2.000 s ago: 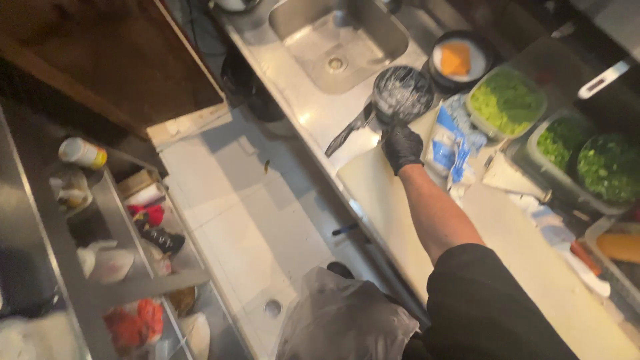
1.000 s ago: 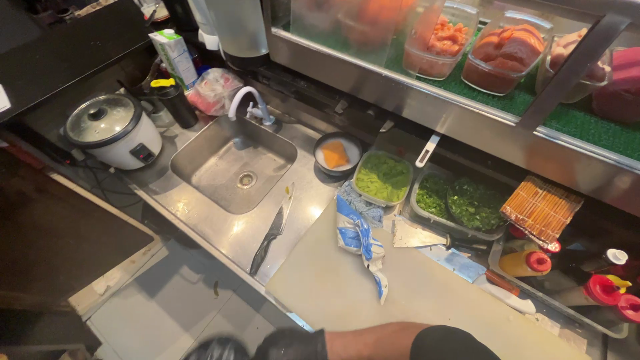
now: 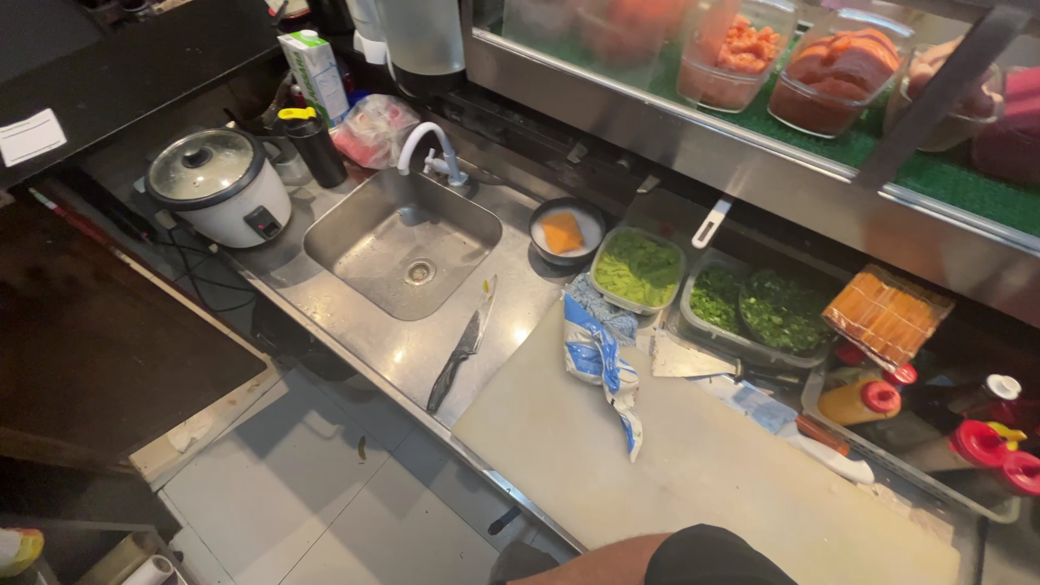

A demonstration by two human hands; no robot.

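Note:
Neither of my hands shows; only a forearm and a dark sleeve enter at the bottom edge, over the near side of the white cutting board (image 3: 691, 455). A crumpled blue and white plastic package (image 3: 600, 357) lies on the board's far left part. Left of the board, a black-handled knife (image 3: 463, 349) rests on the steel counter beside the sink (image 3: 390, 284). A wide metal scraper (image 3: 686, 359) lies behind the board, near a white-handled knife (image 3: 829, 457). A blue cloth (image 3: 605, 307) sits by a tub of chopped greens (image 3: 638, 268).
A rice cooker (image 3: 219, 191) stands left of the sink. Behind the board are a black bowl with an orange sponge (image 3: 562, 231), a container of dark chopped greens (image 3: 756, 313), a bamboo mat (image 3: 887, 313) and sauce bottles (image 3: 861, 402). A glass display case with food tubs (image 3: 837, 73) overhangs the back.
The view has swung toward the counter's back. Two seconds ago a black-gloved hand was at a dark bowl beside the sink; now that hand and bowl are out of sight.

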